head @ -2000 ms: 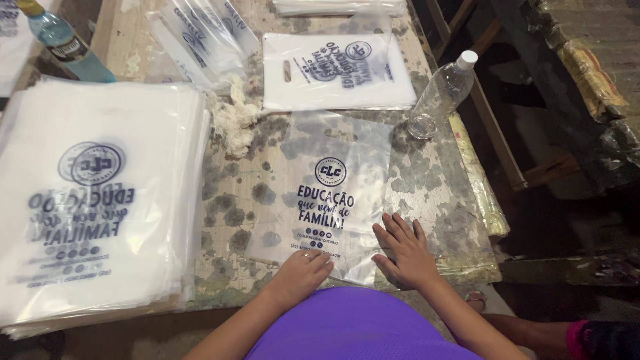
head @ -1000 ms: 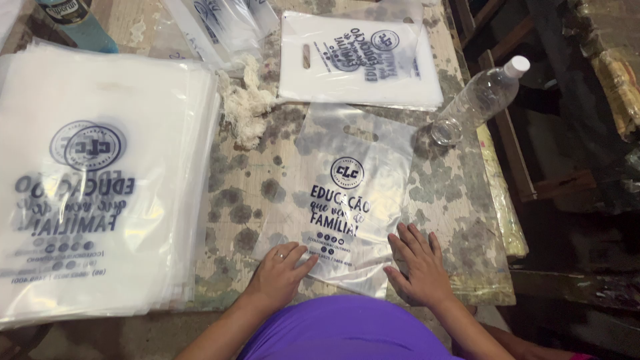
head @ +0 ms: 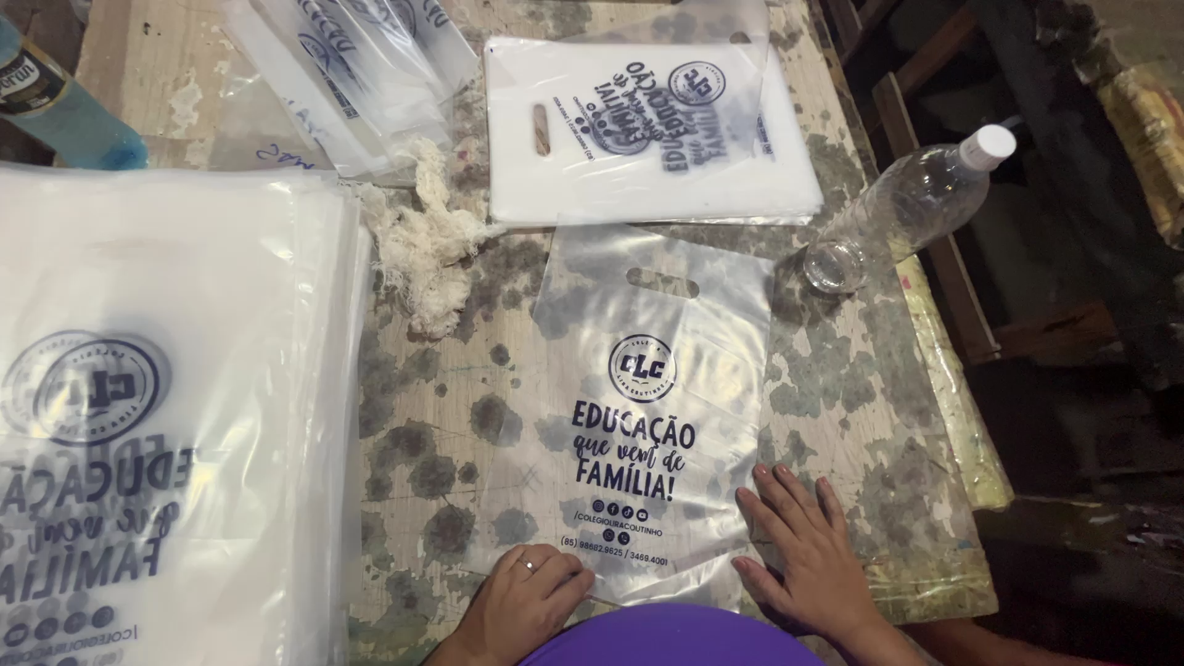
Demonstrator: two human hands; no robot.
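Observation:
A clear plastic bag (head: 712,370) with dark printing and a punched handle slot lies flat on the stained wooden table (head: 435,407). At its lower left corner rests my left hand (head: 532,592), a ring on one finger, its fingers slightly curled and close together on the bag's edge. My right hand (head: 805,546) lies palm down with spread fingers, its fingertips at the bag's lower right edge. On the left is a thick stack of printed plastic bags (head: 185,250). Another stack of printed bags (head: 647,199) lies beyond the single bag.
A clump of white rag or thread (head: 430,250) lies between the stacks. A clear capped bottle (head: 897,213) stands near the right edge. Blue liquid fills a bottle (head: 83,120) at the upper left, beside more loose plastic bags (head: 361,92). Wooden framing (head: 943,268) shows beyond the table.
The fingers of my left hand have drawn closer together at the bag's lower edge. My right hand stays spread at the bag's right side. The view has shifted somewhat.

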